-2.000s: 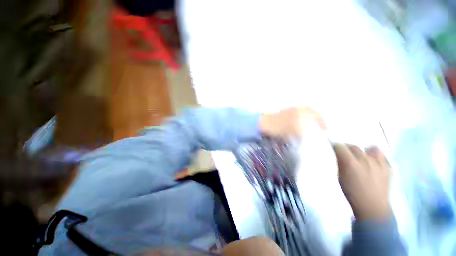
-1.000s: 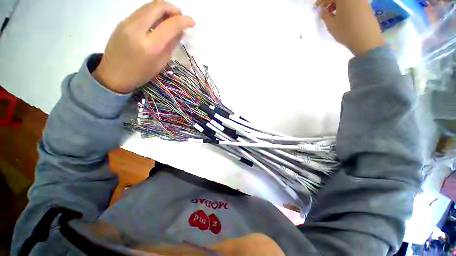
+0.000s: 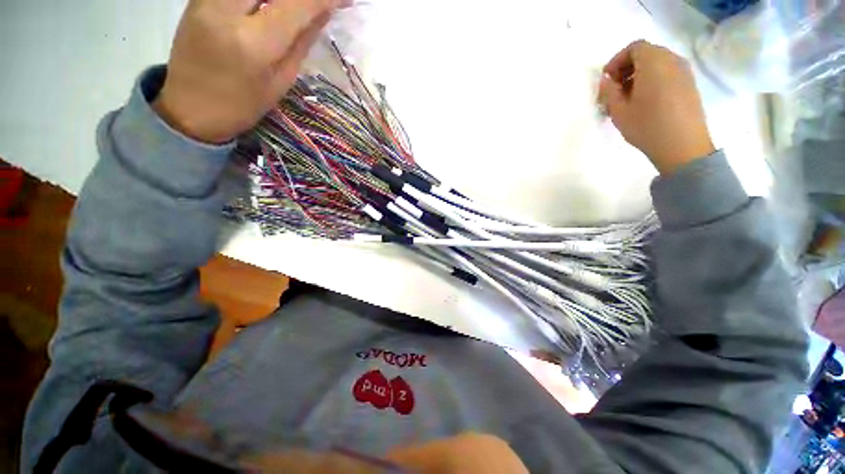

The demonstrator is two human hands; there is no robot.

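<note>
A thick bundle of white cables [image 3: 519, 250] lies across the white tabletop in front of me. Its loose coloured wires [image 3: 310, 167] fan out to the left, with black sleeves where they leave the jackets. The white ends spread to the right, partly behind my right sleeve. My left hand [image 3: 241, 60] is above the coloured wires, fingers bent together and cut off by the top edge; what its fingertips hold, if anything, cannot be told. My right hand [image 3: 653, 102] is above the table at upper right, fingers curled; a tiny pale or reddish thing may be at its fingertips.
The white tabletop [image 3: 482, 83] extends behind the bundle, its near edge close to my body. Crumpled clear plastic [image 3: 778, 56] lies at upper right, with a blue thing at the top edge. Wood-look floor [image 3: 245, 287] and something red show at left.
My right hand has come down from the top edge. My left hand has moved slightly up and left. The bundle's coloured end sits a little higher in view, and its white ends are more visible.
</note>
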